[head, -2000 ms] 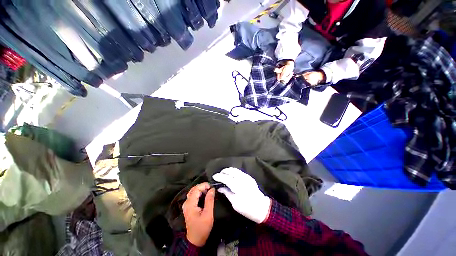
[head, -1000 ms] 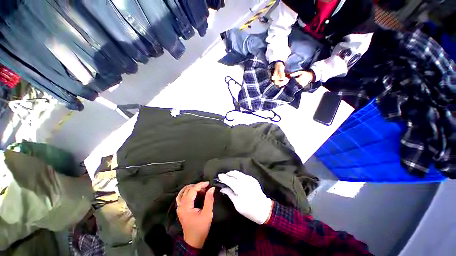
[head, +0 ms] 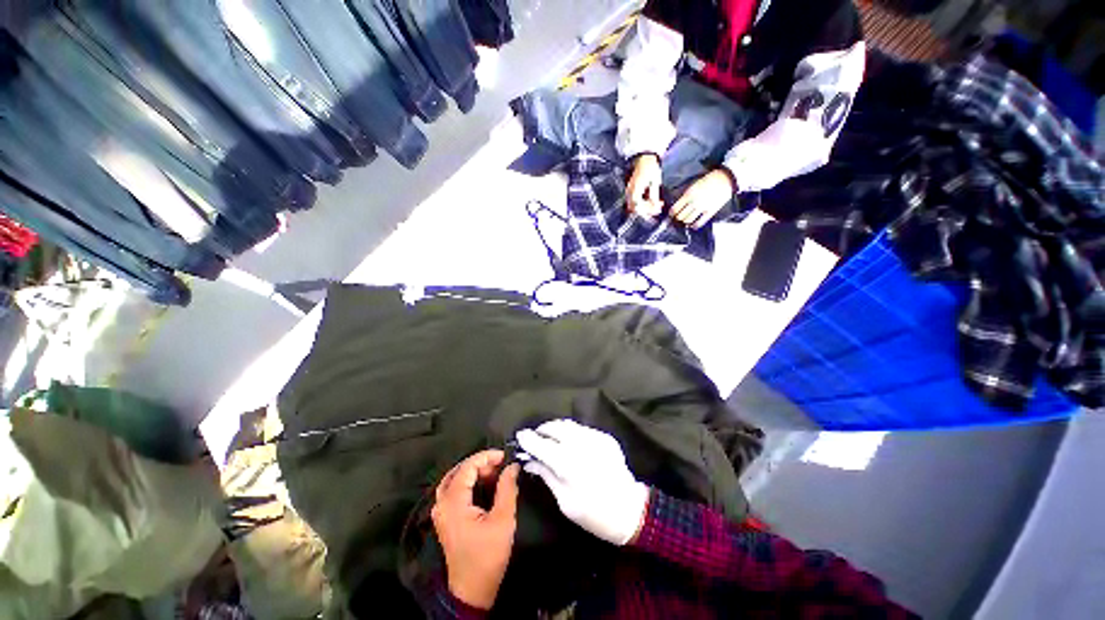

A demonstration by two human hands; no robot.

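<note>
A dark olive garment (head: 448, 363) lies spread over the front of the white table, with a thin pale straight line across its left part. My left hand (head: 476, 518), bare, pinches a dark fold of the olive cloth between thumb and fingers. My right hand (head: 588, 478), in a white glove, is closed at the same fold, its fingertips close to those of my left hand. A small dark thing shows at the gloved fingertips; it is too small to tell what it is.
A person (head: 727, 109) opposite handles a checked garment (head: 606, 224) on the white table (head: 467, 230). A hanger (head: 600, 288) and phone (head: 773, 259) lie nearby. Dark plaid cloth (head: 994, 242) drapes over a blue crate (head: 872, 345). Jeans (head: 206, 109) hang upper left; olive and khaki garments (head: 97, 497) lie left.
The view has shifted, so the table and the other person sit further left. Both my hands stay at the same fold with small finger movements. The other person's hands have moved slightly on the checked cloth.
</note>
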